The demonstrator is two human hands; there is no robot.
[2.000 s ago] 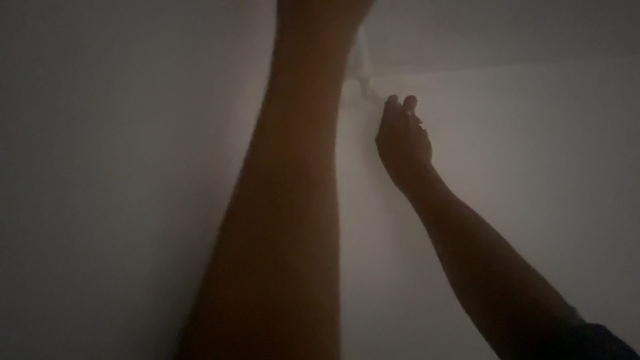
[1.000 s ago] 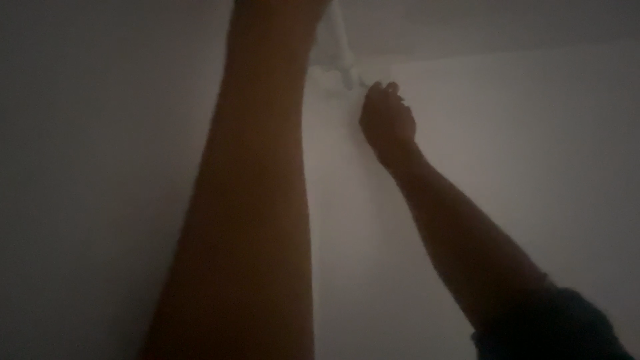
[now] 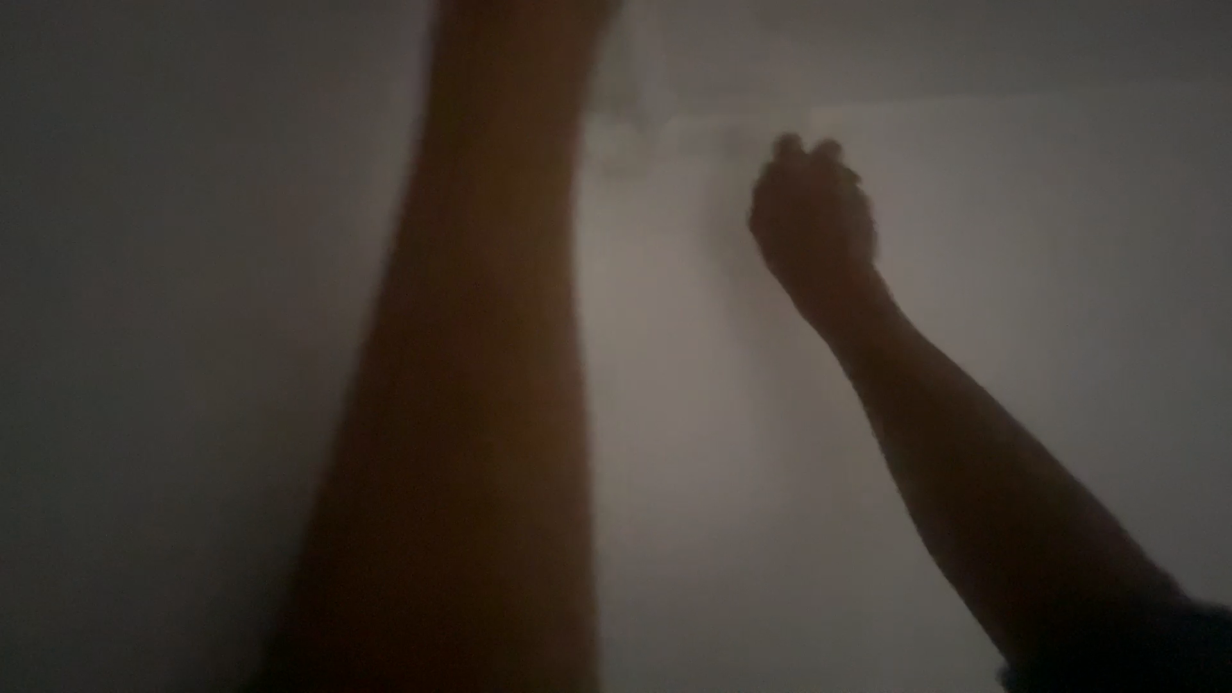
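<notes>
My left forearm rises through the middle-left of the dim head view, and the hand itself is cut off by the top edge. Just right of that wrist is a blurred pale fixture, too unclear to name. My right hand is raised near the line where wall and ceiling meet, its fingers curled and the knuckles dark against the wall. Whether anything is between its fingers cannot be made out. A gap separates this hand from the pale fixture.
A plain light wall fills the background, with a soft shadow beside my right hand. The ceiling spans the upper right. A dark sleeve covers my right arm at the lower right corner.
My right hand was close beside the pale fixture in the earlier frames and now stands farther to the right of it. The fixture has become more blurred.
</notes>
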